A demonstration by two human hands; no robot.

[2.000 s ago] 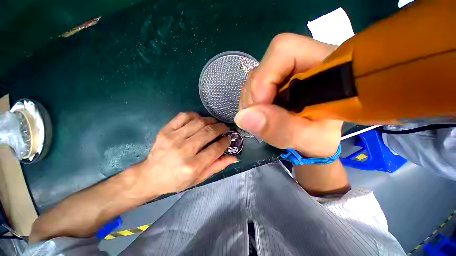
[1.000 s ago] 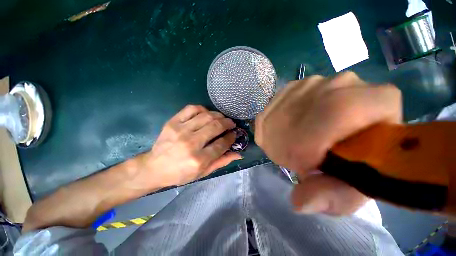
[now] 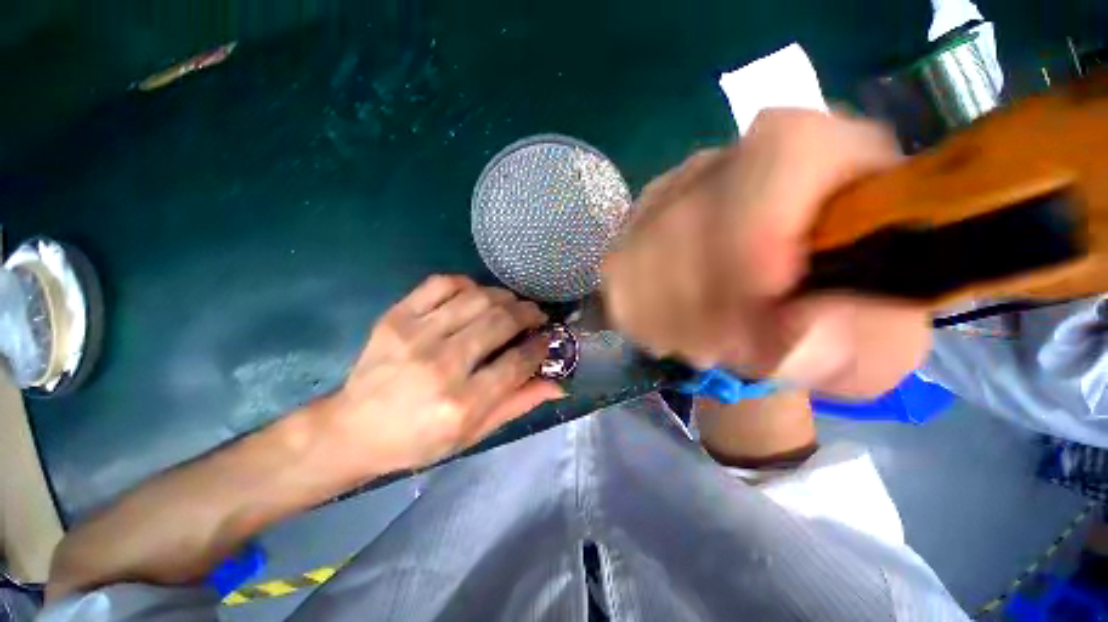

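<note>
A small dark round unit (image 3: 559,351) with shiny inner parts lies at the front edge of the green bench. My left hand (image 3: 444,365) holds it between its fingertips from the left. My right hand (image 3: 759,255) is blurred and closed around the black grip end of the orange electric screwdriver (image 3: 972,201), to the right of the unit. The driver's tip is hidden or blurred near my right fingers. A grey round screw tray (image 3: 549,216) with a dotted surface lies just behind the unit. A blue wrist strap (image 3: 733,386) is on my right wrist.
A white paper sheet (image 3: 773,83) lies behind my right hand. A silvery spool (image 3: 964,75) stands at the back right. A round tub (image 3: 55,316) with clear plastic is at the far left. A striped sleeve (image 3: 1033,358) and blue stool parts (image 3: 893,401) show at the right.
My right hand swung right and towards me with the screwdriver, then came back up, and is blurred now. My left hand stays on the round unit. The whole view has shifted slightly.
</note>
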